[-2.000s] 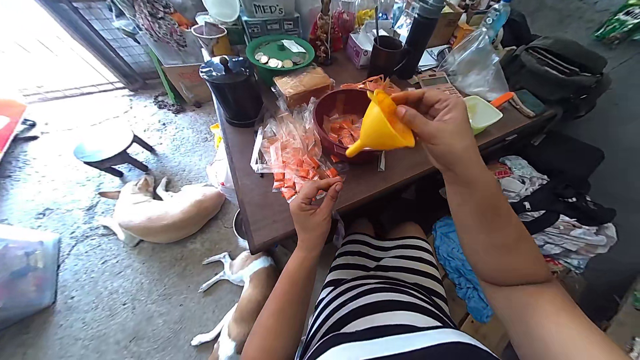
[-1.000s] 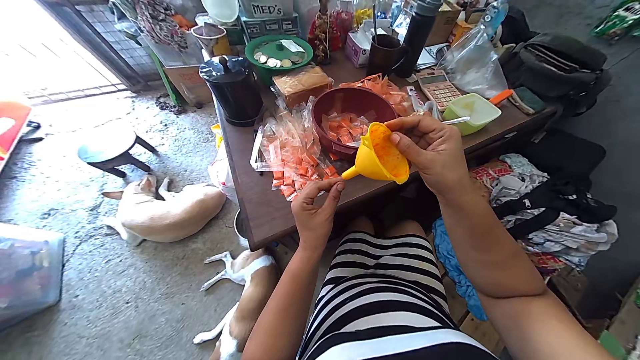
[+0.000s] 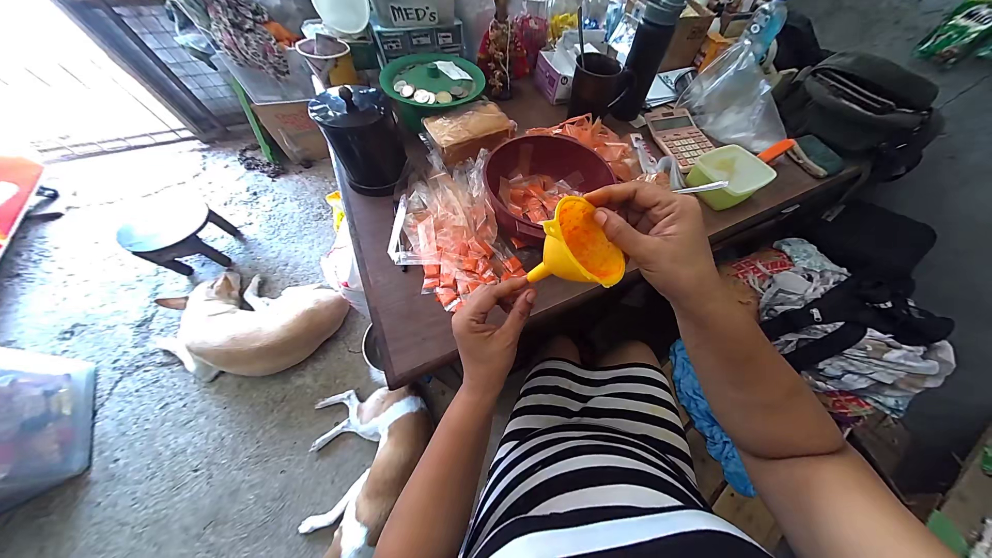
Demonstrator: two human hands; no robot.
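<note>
My right hand (image 3: 655, 232) grips the rim of a yellow plastic funnel (image 3: 564, 260), tilted on its side, its inside coated with orange powder. At the spout's tip my left hand (image 3: 492, 322) has thumb and fingers pinched; whether a small clear bag is between them cannot be told. Behind the funnel stands a dark red plastic bowl (image 3: 504, 190) holding small packets of orange powder (image 3: 535, 200). Left of the bowl lies a heap of clear plastic strips with orange-filled packets (image 3: 457, 248). To the right, a light green container (image 3: 732, 177) has a spoon (image 3: 700, 187) resting across its edge.
On the table (image 3: 411, 341) stand a black canister (image 3: 360, 139), a green tray with coins (image 3: 432, 77), a brown mug (image 3: 595, 84) and a calculator (image 3: 678, 138). Two dogs (image 3: 263, 329) lie on the floor at the left, near a stool (image 3: 167, 231). Clothes (image 3: 868, 318) lie heaped at the right.
My right hand has lowered the funnel and turned its mouth toward me. The spout, formerly pointing left above my left hand, now meets my left fingertips.
</note>
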